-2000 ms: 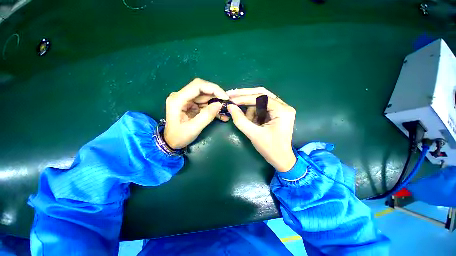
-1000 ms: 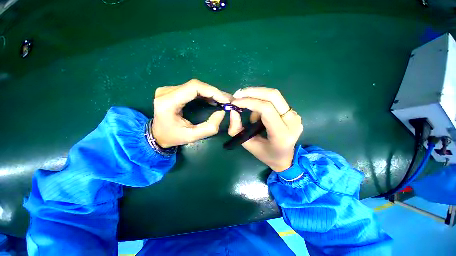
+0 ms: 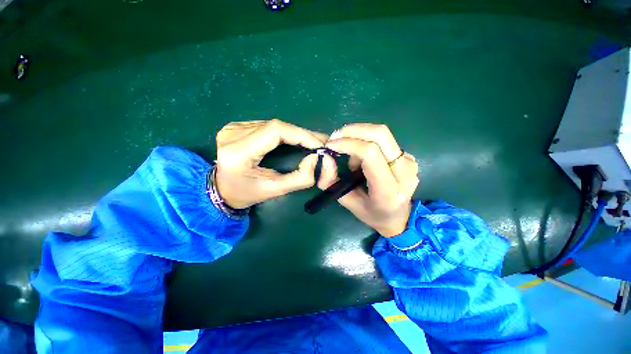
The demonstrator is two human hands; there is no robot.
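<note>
A small dark round part (image 3: pixel 322 151) with a pale spot is pinched between the fingertips of both hands, just above the glossy green surface. The fingers hide most of it. My left hand (image 3: pixel 259 164) grips it from the left with thumb and index finger. My right hand (image 3: pixel 379 173) grips it from the right. A slim black hand tool (image 3: pixel 333 193) is tucked in my right hand, its end sticking out down and left below the fingers. Whether thin leads are on the part I cannot tell.
The green surface (image 3: pixel 290 290) spreads under both hands. Similar small round parts lie at the far left (image 3: pixel 21 67) and top centre (image 3: pixel 277 3). A white metal box (image 3: pixel 596 114) with black and blue cables stands at the right. Blue floor shows beyond the near edge.
Against two seconds ago, the black tool has swung from upright to pointing down-left in my right hand. The parts on the far strip have shifted left. Both hands still hold the part.
</note>
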